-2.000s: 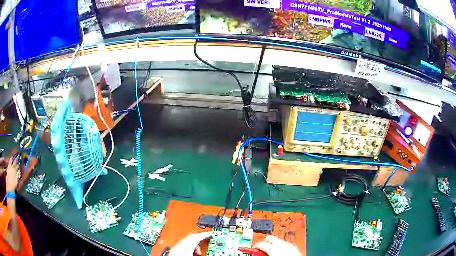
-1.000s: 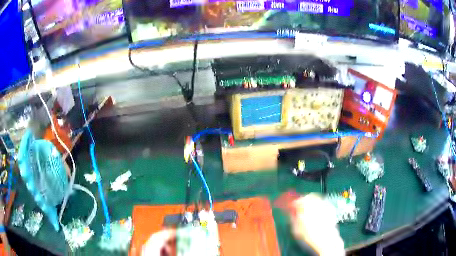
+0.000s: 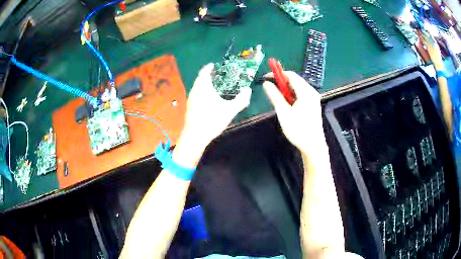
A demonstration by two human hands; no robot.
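My left hand, with a light blue strap on the wrist, holds a green-white circuit board by its near side, over the bench right of the mat. My right hand holds a red-handled tool, its dark tip pointing left at the board's right side; whether it touches cannot be told. Another circuit board lies on the orange-brown work mat, with a bright blue cable and connectors at its back edge.
Black connector blocks flank the plug-in leads. Remote controls lie on the right. A black slotted tray with boards stands at the lower right. Several boards lie on the green bench. Another person's arm shows at the right edge.
The view has swung down and right. My left hand has left the board on the mat and now holds another board at the right. The red tool remains in my right hand.
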